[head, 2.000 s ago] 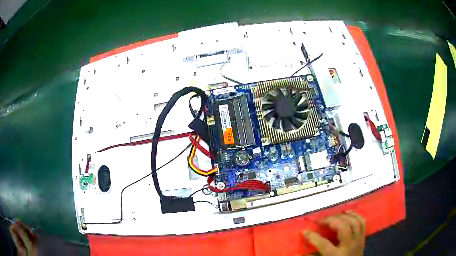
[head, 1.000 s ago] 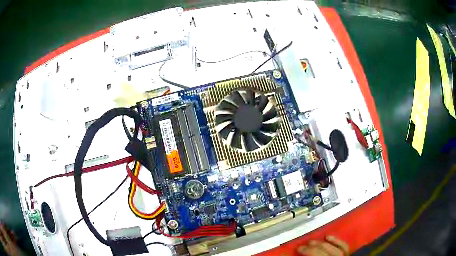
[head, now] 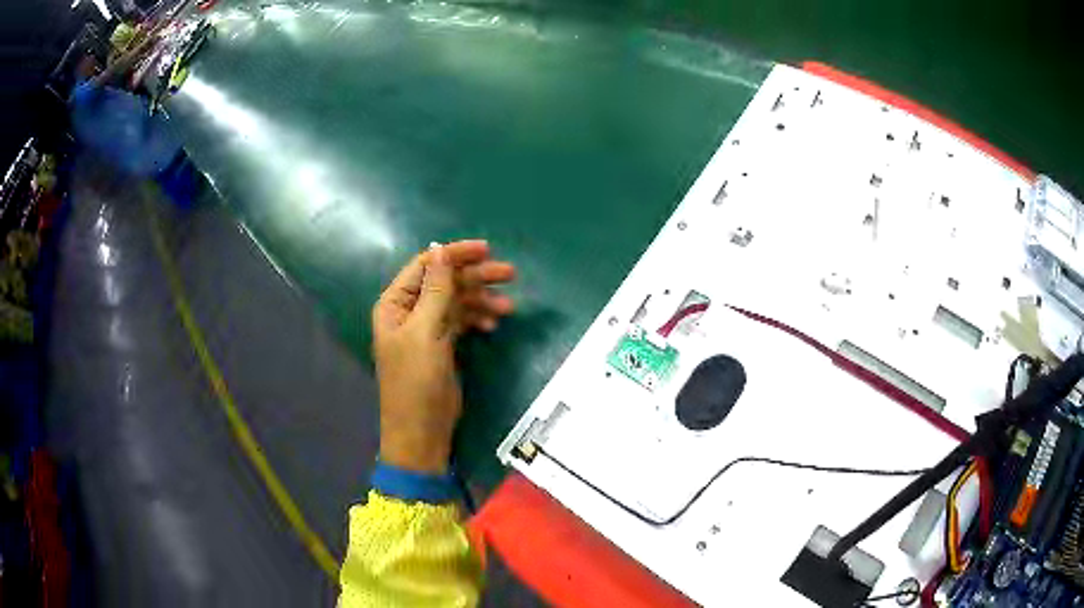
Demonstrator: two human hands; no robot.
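Note:
My left hand is raised over the green bench, left of the white chassis back plate and not touching it. Its fingers are loosely apart; a tiny white spot shows at the thumb tip, too small to identify. My right hand is out of the picture. On the plate are a small green side board, a black oval speaker, a thin black wire and red speaker wires. The black sleeved cable ends at a black piece. The motherboard is cut off at the right edge.
Red-orange foam shows under the plate's lower left edge. The green bench lies behind and left. A grey floor with a yellow line is at left. A person in blue and cluttered items are at the far upper left.
The view has swung left, so the unit now lies at the right. My left hand has come fully into view, raised. My right hand, earlier at the front foam, is out of view.

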